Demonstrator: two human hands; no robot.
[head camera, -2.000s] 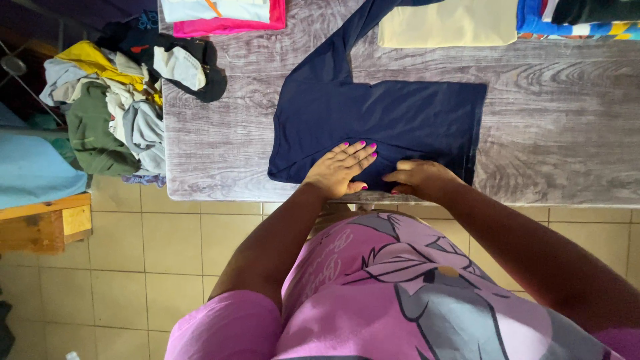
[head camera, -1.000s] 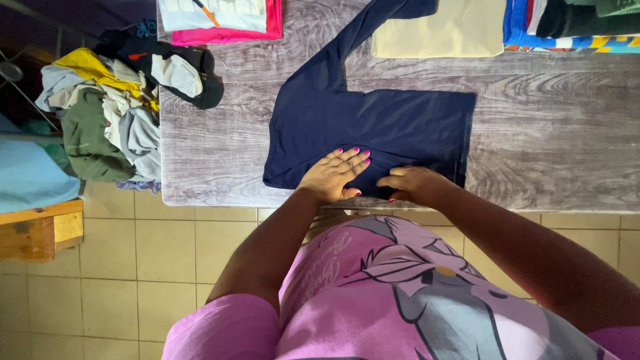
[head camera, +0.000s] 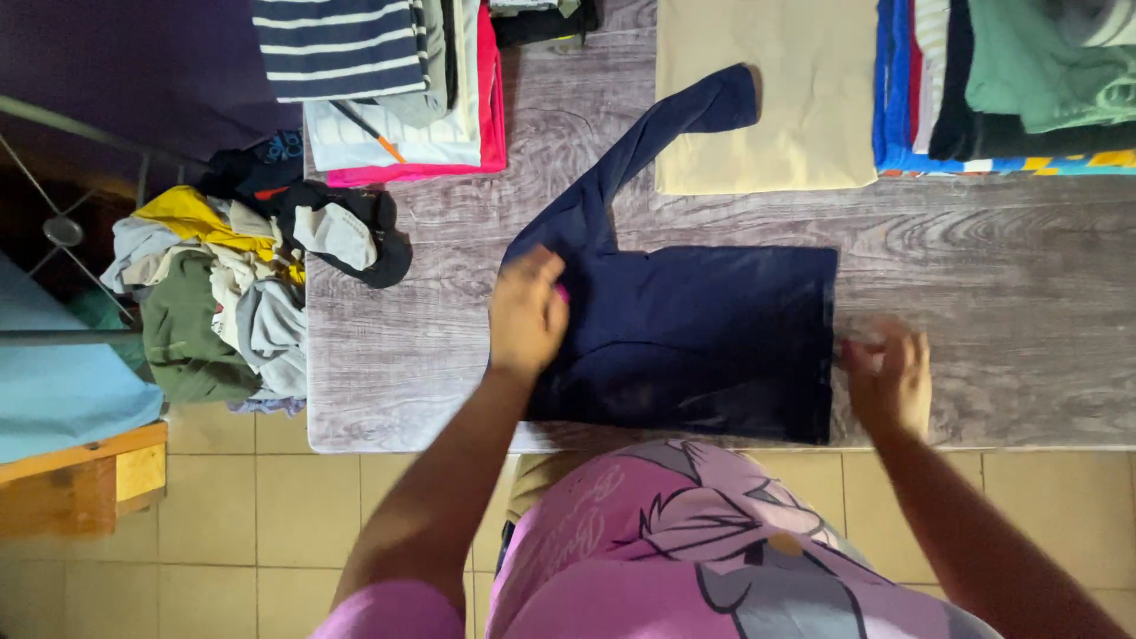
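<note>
A navy long-sleeved shirt (head camera: 701, 328) lies on the wood-patterned table (head camera: 994, 240), its body spread near the front edge and one sleeve reaching up to the right, its cuff over a beige folded cloth (head camera: 763, 98). My left hand (head camera: 530, 311) is at the shirt's left edge by the shoulder, fingers bent and blurred; whether it pinches the fabric is unclear. Beside the hem on the right is my right hand (head camera: 892, 373), blurred too, fingers curled close to the shirt's edge; I cannot tell if it touches the fabric.
Folded clothes, a striped one (head camera: 342, 49) on top, are stacked at the upper left, with an orange-tipped item (head camera: 383, 142) below. Another folded stack (head camera: 1047, 80) stands upper right. A black cap (head camera: 390, 253) rests on the table's left edge, beside a heap of loose clothes (head camera: 195, 319).
Both hands have left the middle of the shirt's lower part. My left hand has moved to the shirt's left edge, and my right hand has moved right, past the hem.
</note>
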